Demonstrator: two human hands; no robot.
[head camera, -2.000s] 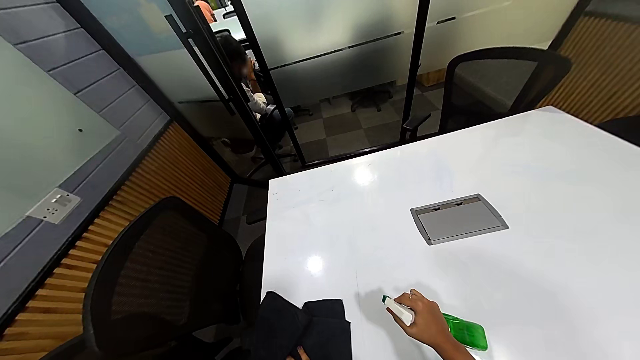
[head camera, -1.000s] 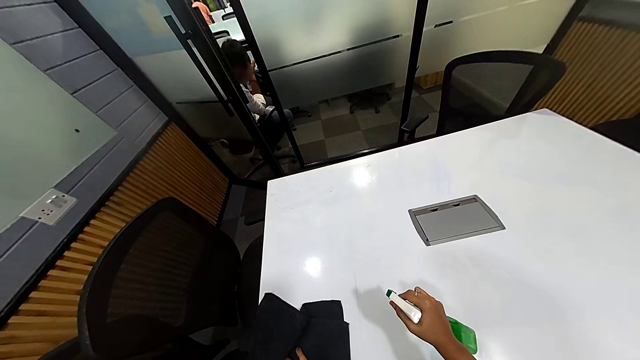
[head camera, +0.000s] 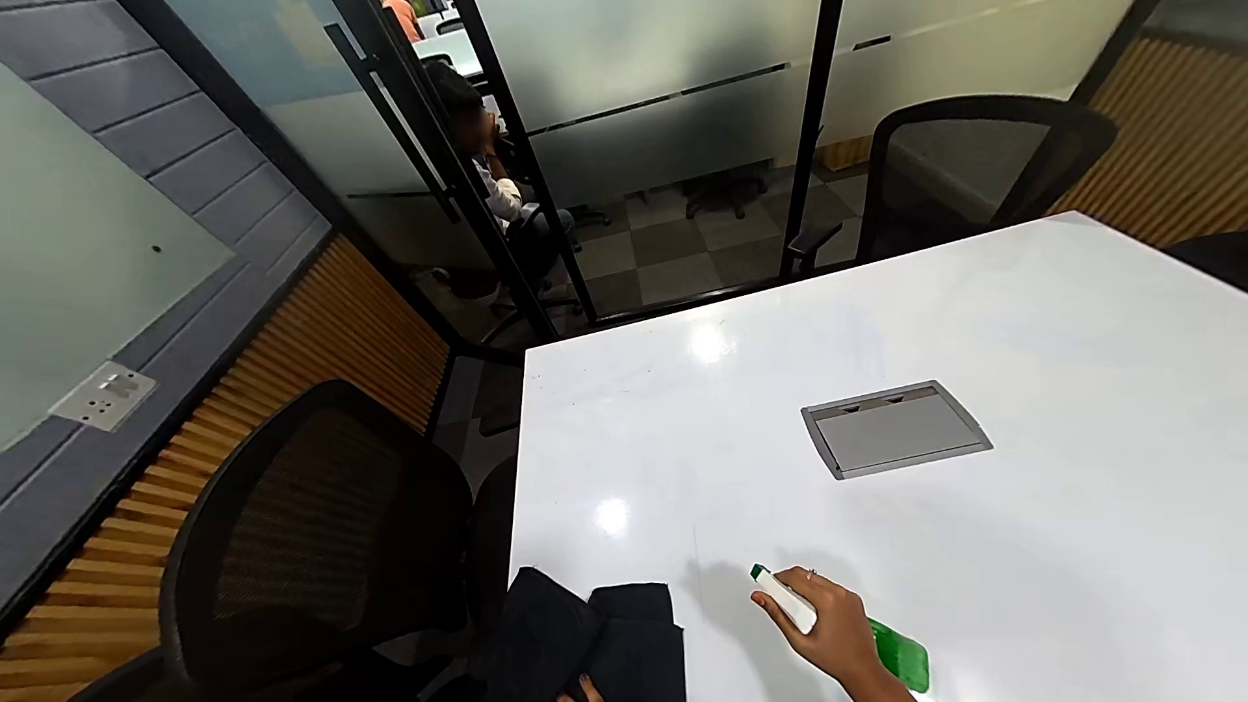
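My right hand (head camera: 829, 619) grips a white bottle (head camera: 788, 599) with a green tip, held tilted above the white table (head camera: 624, 439). Behind that wrist lies a green translucent object (head camera: 903, 657), partly covered by my arm. A folded black cloth (head camera: 634, 639) rests at the near left corner of the table. Only a few fingertips of my left hand (head camera: 583, 690) show at the bottom edge, against the cloth; whether they grip it is hidden.
A grey cable-access flap (head camera: 897, 429) is set into the tabletop. Black mesh chairs stand at the left (head camera: 312, 526) and beyond the far edge (head camera: 975, 175). Behind a glass partition (head camera: 663, 107) a person (head camera: 502, 185) sits. A socket plate (head camera: 104, 395) is on the left wall.
The right hand, with the bottle in it, has moved slightly to the right since the first frame. The black cloth looks unmoved.
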